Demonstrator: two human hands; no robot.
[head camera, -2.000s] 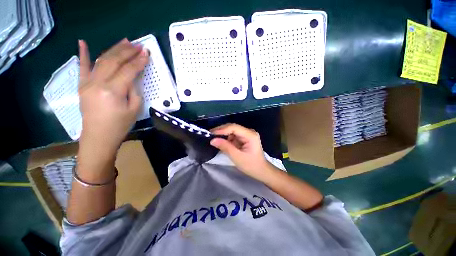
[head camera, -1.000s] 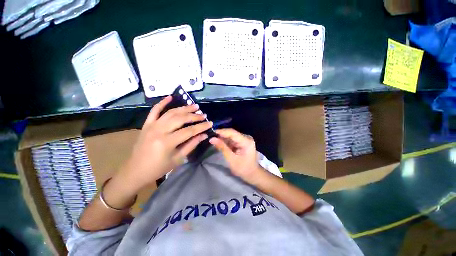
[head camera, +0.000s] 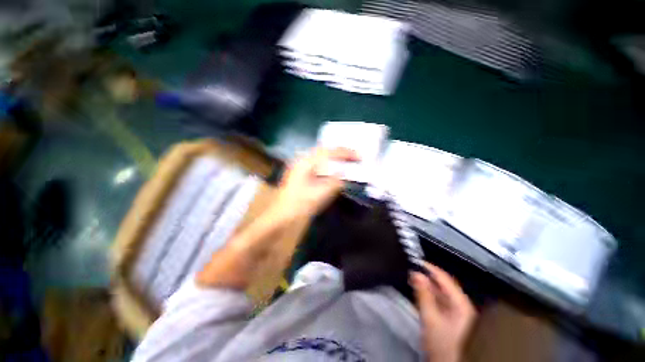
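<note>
The view is strongly blurred. A row of white plastic covers lies along the bench edge: a leftmost cover (head camera: 359, 141), a second cover (head camera: 419, 177) and more covers (head camera: 488, 205) to the right. Corner dots cannot be made out. My left hand (head camera: 311, 177) is at the lower left part of the leftmost cover, fingertips over it; whether it grips the cover or a small foot is too blurred to tell. My right hand (head camera: 442, 304) pinches the right edge of the black adhesive pad sheet (head camera: 364, 237), which hangs over my lap with white spots along its upper right edge.
A stack of white covers (head camera: 343, 46) stands behind the row, with more layered piles (head camera: 460, 32) at the back. A large dark object (head camera: 233, 78) is at the left bench end. An open carton (head camera: 131, 265) packed with white pieces is below the bench at left.
The view has swung left. My left hand has moved from the pad sheet to the leftmost cover. My right hand still holds the sheet, which now hangs more spread out.
</note>
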